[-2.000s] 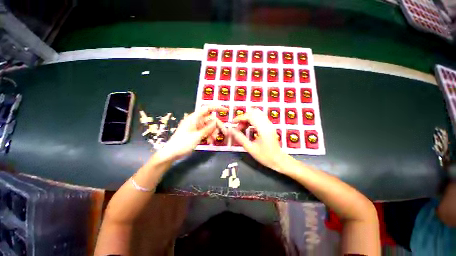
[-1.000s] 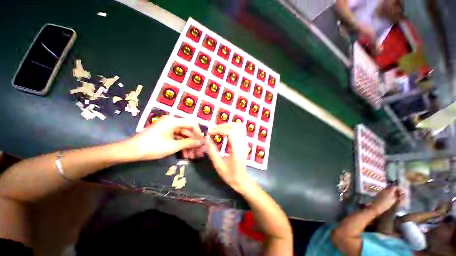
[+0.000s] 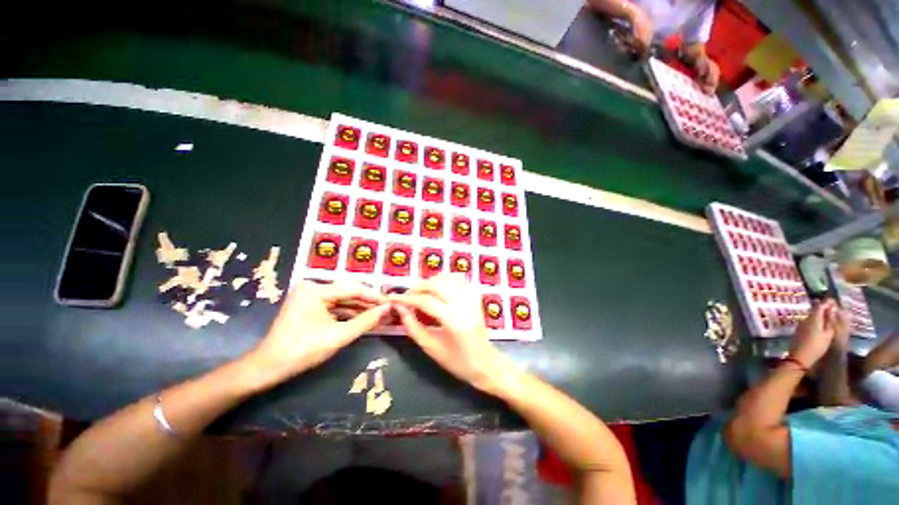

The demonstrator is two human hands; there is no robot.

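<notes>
A white foam tray (image 3: 533, 296) lies in front of me, slightly turned, with rows of red units (image 3: 397, 259), each with a black ring and gold centre. My left hand (image 3: 330, 321) and my right hand (image 3: 444, 321) meet at the fingertips over its front row. The left fingers seem to pinch a small red unit, mostly hidden by the fingers. Whether the right fingers grip a piece cannot be told. The hands cover part of the front row. A loose pile of cream scraps (image 3: 202, 284) lies left of the tray, and a few scraps (image 3: 376, 386) lie near the bench edge.
A smartphone (image 3: 103, 244) lies at the left on the dark green bench (image 3: 621, 306). A pale rail (image 3: 621, 202) runs behind the tray. On the right are another filled tray (image 3: 757, 271), a scrap pile (image 3: 720, 330) and a person in teal (image 3: 838, 449). Another person's hands (image 3: 700, 67) are at a far tray.
The view has tilted and swung right, then levelled partly, bringing the neighbouring people and trays into view. Both hands stay together over the front row, with small finger movements.
</notes>
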